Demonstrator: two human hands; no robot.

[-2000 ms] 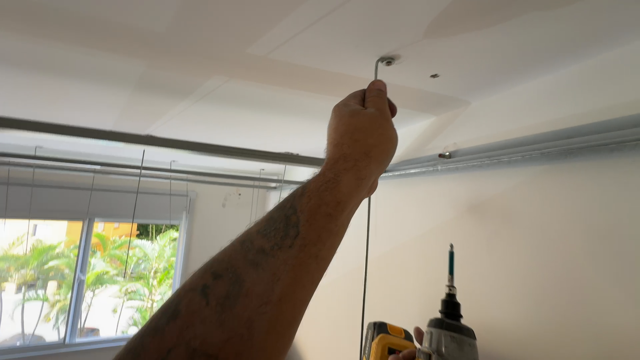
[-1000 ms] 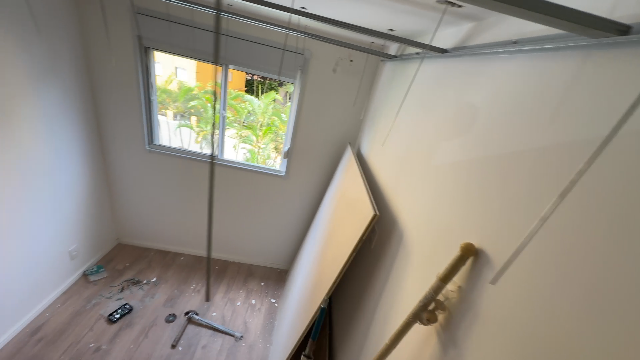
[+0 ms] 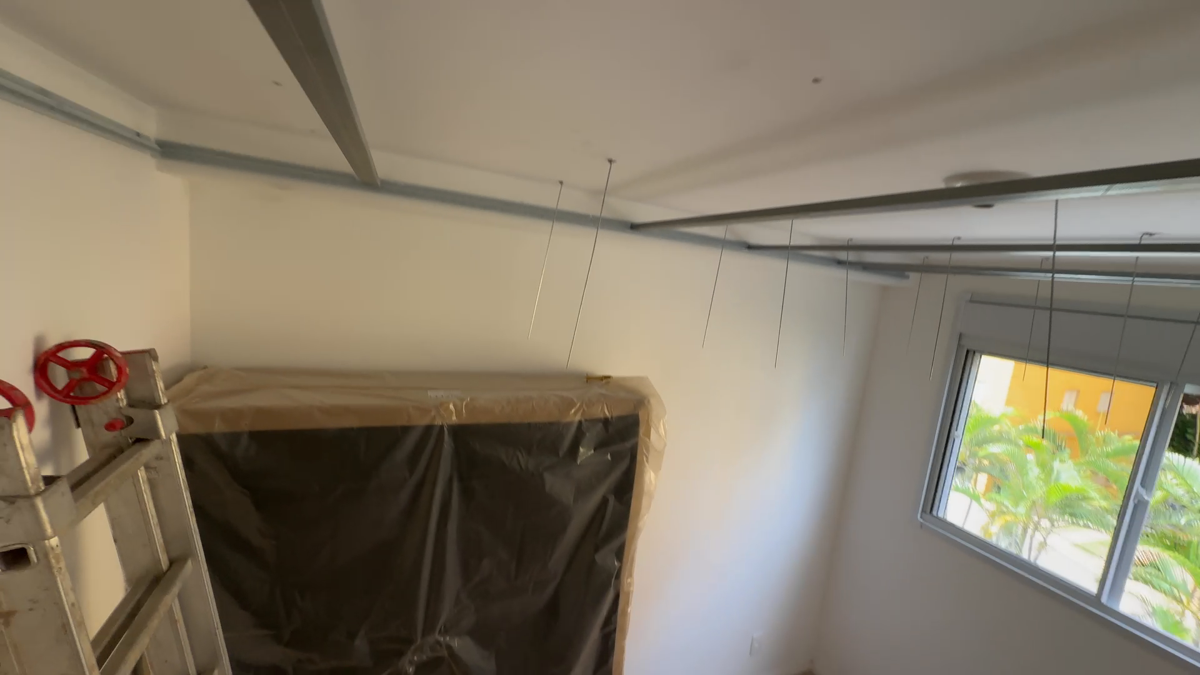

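Neither of my hands shows in the head view now, and the drill is out of sight too. Thin metal hanger rods (image 3: 591, 262) dangle from the white ceiling (image 3: 525, 84), their lower ends loose. A steel ceiling channel (image 3: 323, 94) crosses overhead at the left, and another channel (image 3: 900, 202) runs toward the right, with more behind it. Their ends meet the metal perimeter track (image 3: 469, 196) along the top of the wall.
An aluminium ladder (image 3: 155, 497) with a red handwheel (image 3: 82, 371) stands at lower left. Beside it, a doorway (image 3: 412, 544) is covered with dark plastic and taped edges. A sliding window (image 3: 1050, 469) is at right, with palms outside.
The view has swung widely to another wall. Two seconds ago one hand was raised at a rod near the ceiling, with a power driver below; both are now out of view.
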